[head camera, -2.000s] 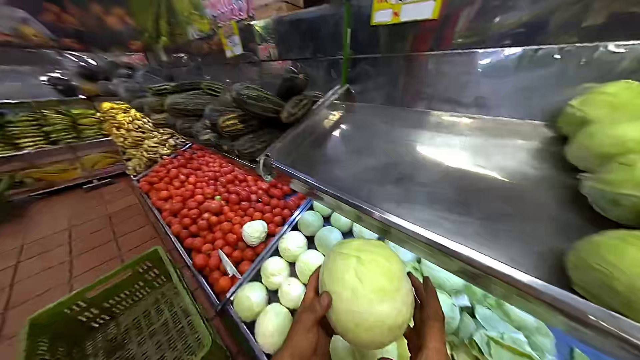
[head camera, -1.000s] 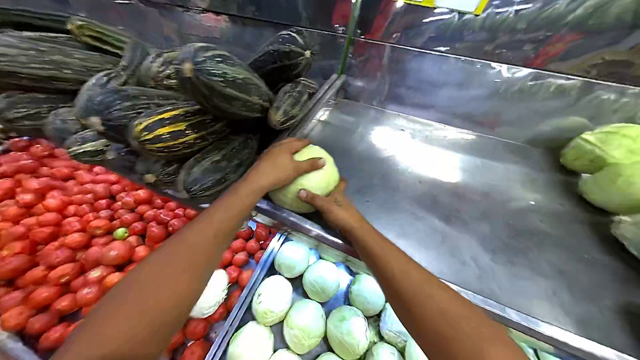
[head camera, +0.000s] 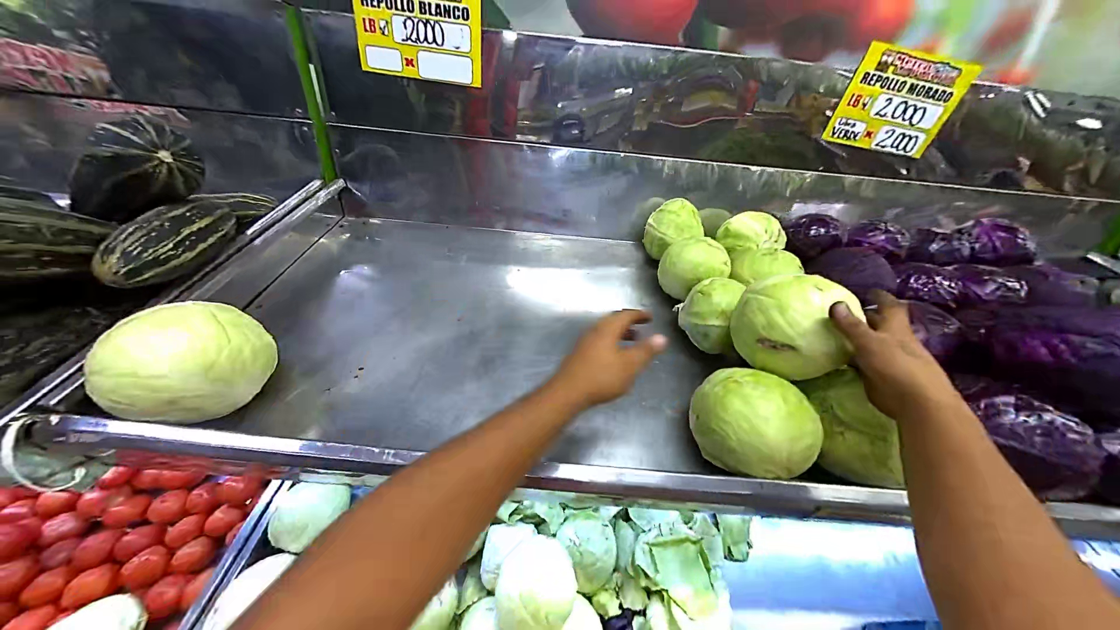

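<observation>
My right hand (head camera: 884, 350) has its thumb and fingers on the right side of a pale green cabbage (head camera: 792, 325) atop the group of green cabbages on the steel shelf. Nothing is in my left hand (head camera: 612, 354), which hovers over the shelf left of that group with fingers apart. A large green cabbage (head camera: 181, 361) rests alone at the shelf's left end. Two more large ones, a front cabbage (head camera: 756, 423) and a partly covered cabbage (head camera: 853, 429), lie near the front edge below my right hand. Smaller green cabbages (head camera: 693, 267) sit behind.
Purple cabbages (head camera: 1032, 350) fill the right side. Striped dark green squashes (head camera: 164, 243) lie beyond the left divider. Below the shelf's raised metal front lip (head camera: 647, 484) are red tomatoes (head camera: 131, 534) and more pale cabbages (head camera: 535, 577). Yellow price signs (head camera: 903, 99) hang at the back.
Both hands have left the cabbage they held at the shelf's left end. My right hand is now on another cabbage at the right. The view has swung right, showing the purple cabbages.
</observation>
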